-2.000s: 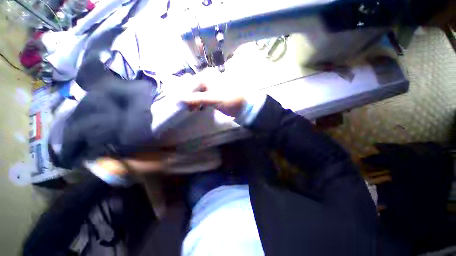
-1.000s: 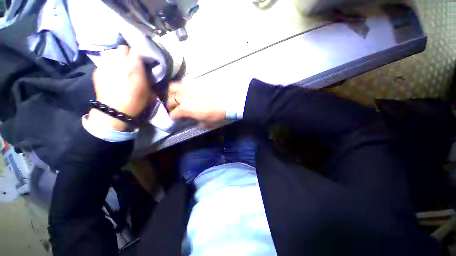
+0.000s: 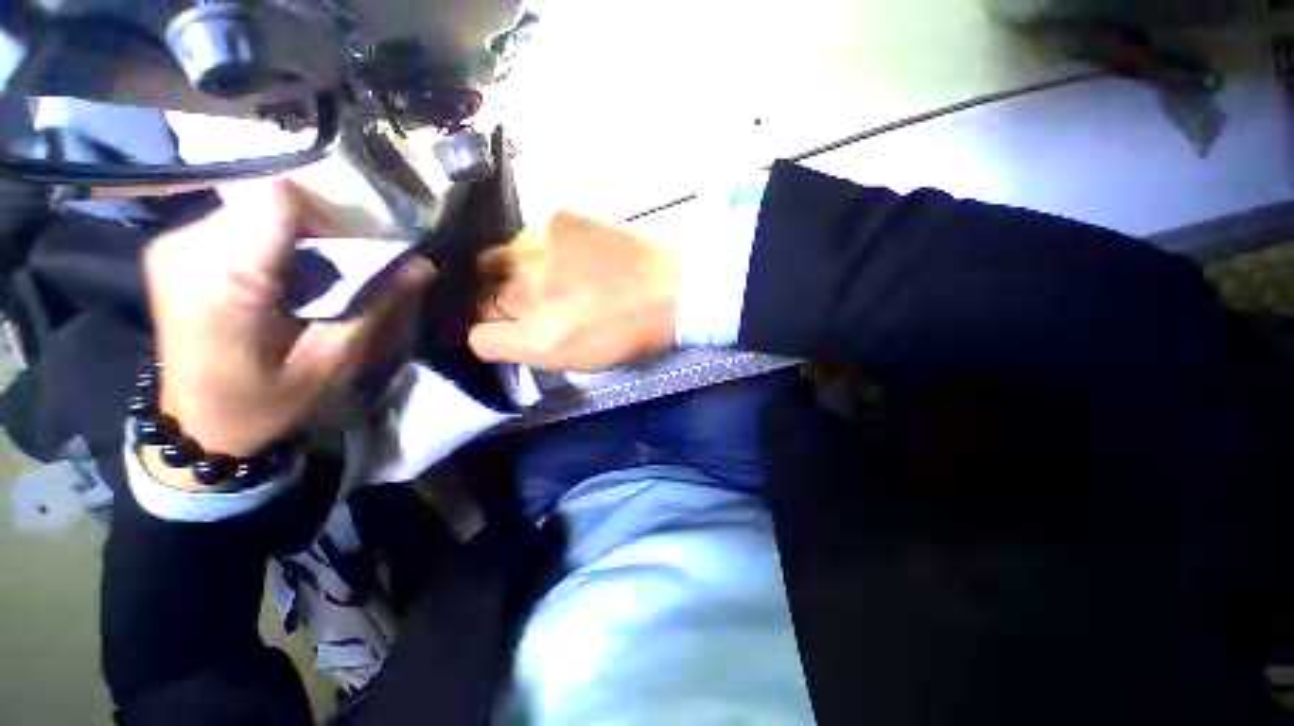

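My left hand [image 3: 234,319], with a dark bead bracelet, is at the left and pinches the black and white cloth [image 3: 440,423] between thumb and fingers. My right hand [image 3: 582,291] is bent over the black part of the cloth just right of it; its fingertips are partly hidden in the dark fabric. The white part of the cloth hangs over the table's front edge. The metal needle area [image 3: 461,152] of the sewing machine is just above both hands. The needle tip cannot be made out.
The machine head with a round knob [image 3: 213,47] fills the upper left. The pale table [image 3: 908,156] extends right, with a dark object [image 3: 1121,50] at its back. A cut pieces pile [image 3: 341,610] lies below left. More dark cloth [image 3: 85,298] lies left of my left hand.
The view has moved closer to the machine head. My left hand, blurred low at the left two seconds ago, is now up beside the needle area. Both hands remain on the cloth since one second ago.
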